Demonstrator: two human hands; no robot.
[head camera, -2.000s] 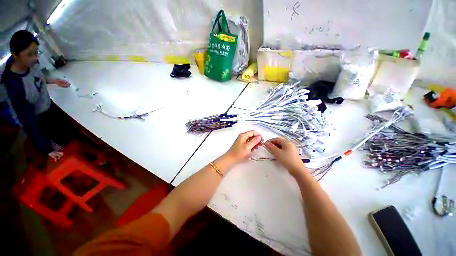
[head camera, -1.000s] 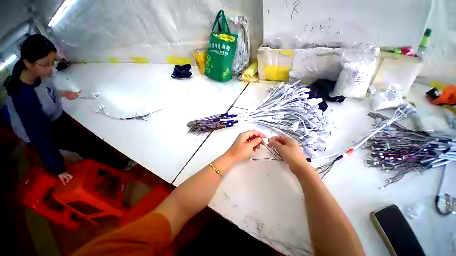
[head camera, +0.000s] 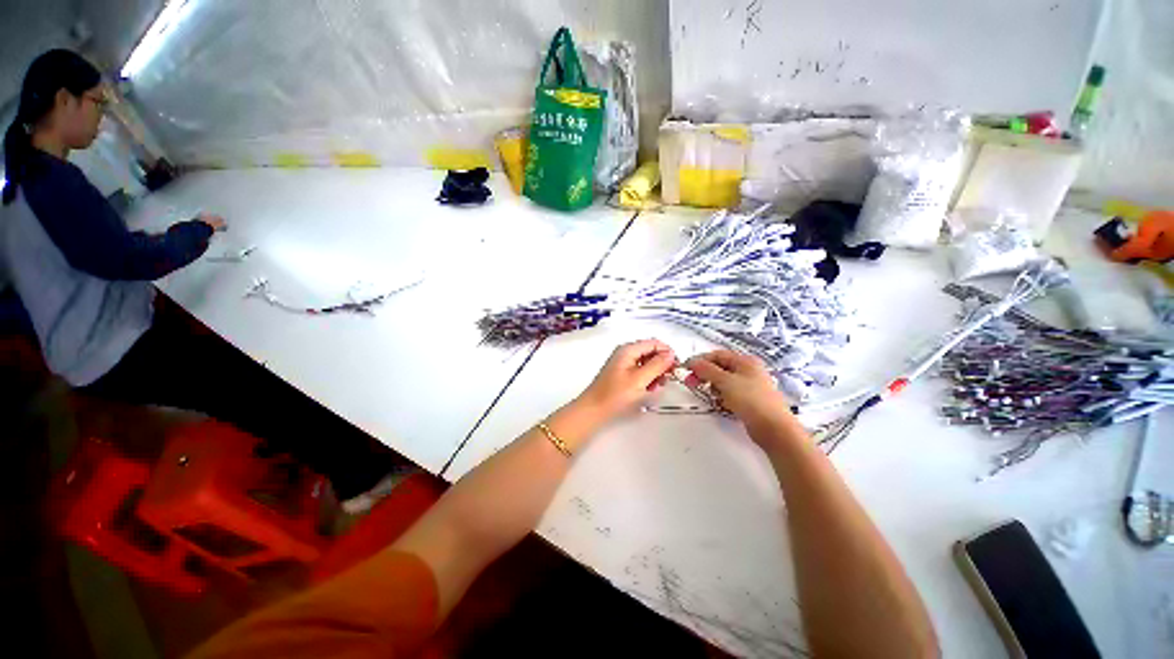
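Observation:
My left hand (head camera: 637, 370) and my right hand (head camera: 734, 384) nearly meet over the bench, fingertips pinched. Between them is a tiny white piece (head camera: 682, 372), perhaps a connector housing, with thin lead wires (head camera: 682, 409) running below the fingers. Which wire sits in it is too small to tell. The white cable (head camera: 950, 345) being worked runs up to the right from my right wrist, with a red-orange band (head camera: 897, 385) and dark wires fanning out at its near end. My right hand and forearm hide part of the wires.
A bundle of white cables (head camera: 753, 290) lies just behind my hands. A darker wire bundle (head camera: 1043, 380) lies right. A smartphone (head camera: 1026, 590) is at the right front. A green bag (head camera: 565, 144) and plastic bag (head camera: 912, 187) stand at the back. A person (head camera: 80, 245) is left, by red stools (head camera: 213, 496).
My hands stay in nearly the same place, with small finger shifts around the white piece. The person at the left has straightened up, with an arm now over the bench.

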